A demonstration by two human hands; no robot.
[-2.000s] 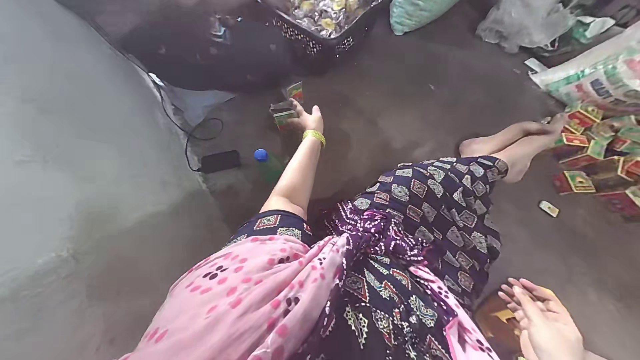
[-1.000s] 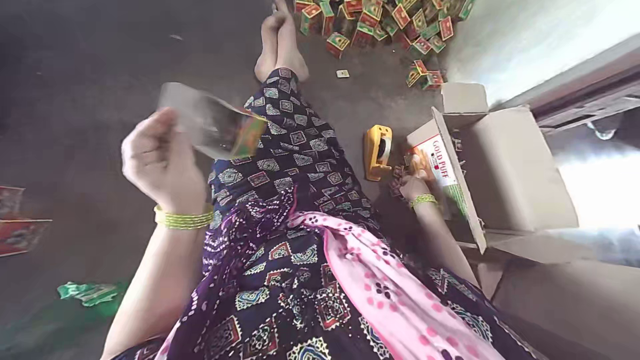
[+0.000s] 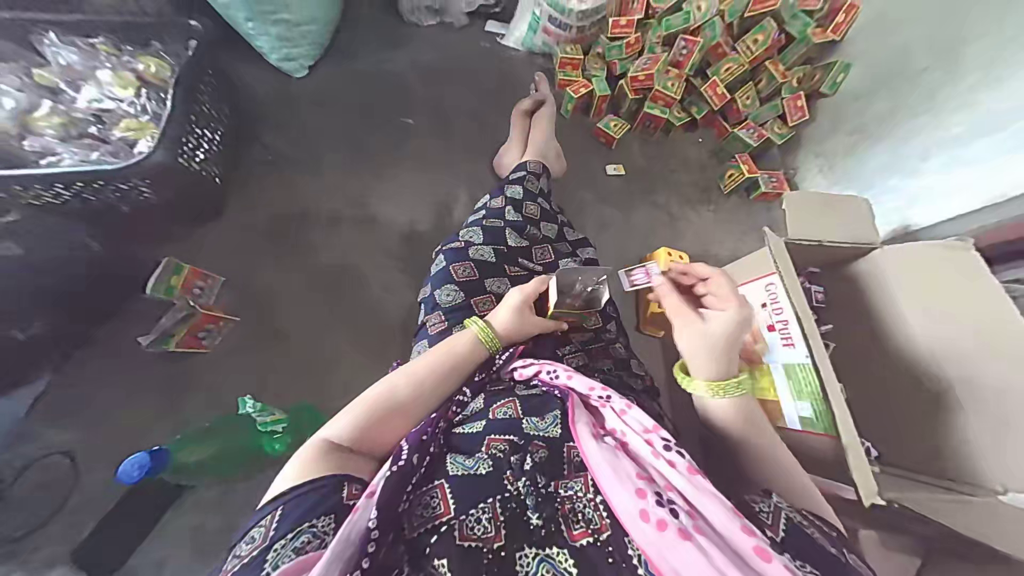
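Over my lap, my left hand [image 3: 524,314] holds a small printed carton [image 3: 578,294] whose open mouth shows a clear plastic lining. My right hand [image 3: 708,312] pinches a small flat printed packet [image 3: 639,276] just to the right of that mouth; the two do not touch. Behind the right fingers, partly hidden, a yellow tape dispenser or similar tool [image 3: 654,316] lies on the floor. Beside my right forearm stands an open cardboard box [image 3: 928,360] with small packets partly visible inside.
Red and green cartons [image 3: 688,72] are heaped ahead. A black plastic basket [image 3: 192,152] of wrapped items stands at upper left. Flattened cartons [image 3: 188,308], a green bottle [image 3: 208,448] with a blue cap and a black flat object [image 3: 124,528] lie at left. My outstretched legs cross the middle.
My left hand has moved from beside my legs to over my lap, with the carton now turned mouth up. My right hand has risen from beside the yellow tool and now holds a small packet.
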